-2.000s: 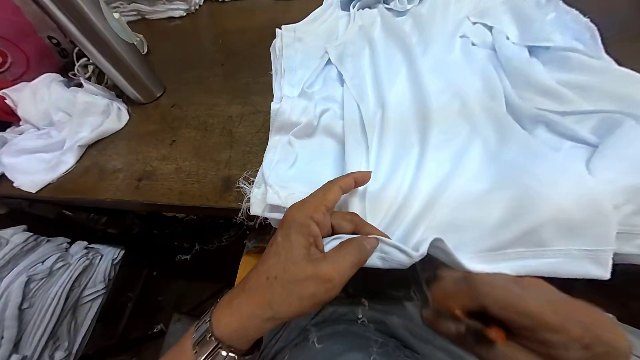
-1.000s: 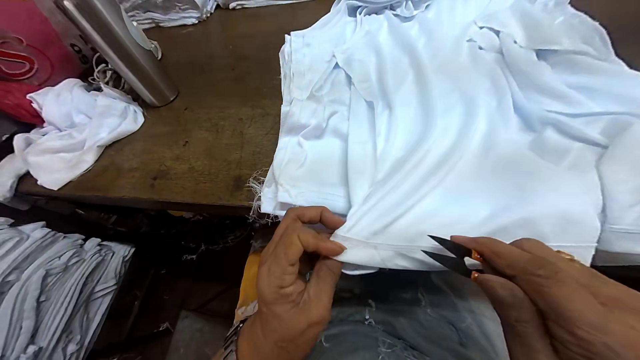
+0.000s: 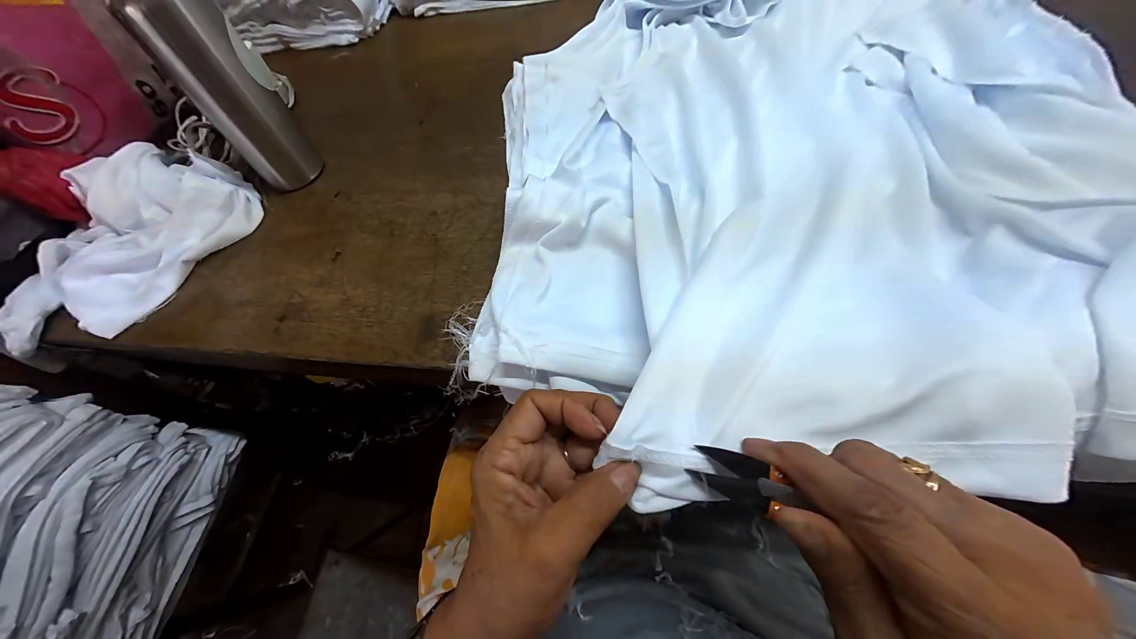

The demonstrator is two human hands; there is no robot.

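A stack of white fabric garments lies on the wooden table and overhangs its near edge. My left hand pinches the lower hemmed corner of the top garment between thumb and fingers. In my right hand is a pair of small thread snips, orange near the grip, their dark pointed blades apart. The blades lie at the hem, a little right of my left fingertips. Loose threads hang from the stack's left corner. My right palm hides most of the snips' handle.
On the wooden table, a steel bottle and a crumpled white cloth are at the left, beside a pink bag. More folded white fabric lies farther back. Below the table edge at left is a pile of pale cloth pieces.
My left hand, flatter two seconds ago, has closed on the hem and drawn it into a bunched corner. The snips, blurred at first, now show clearly at the hem, nearer my left fingers than one second ago.
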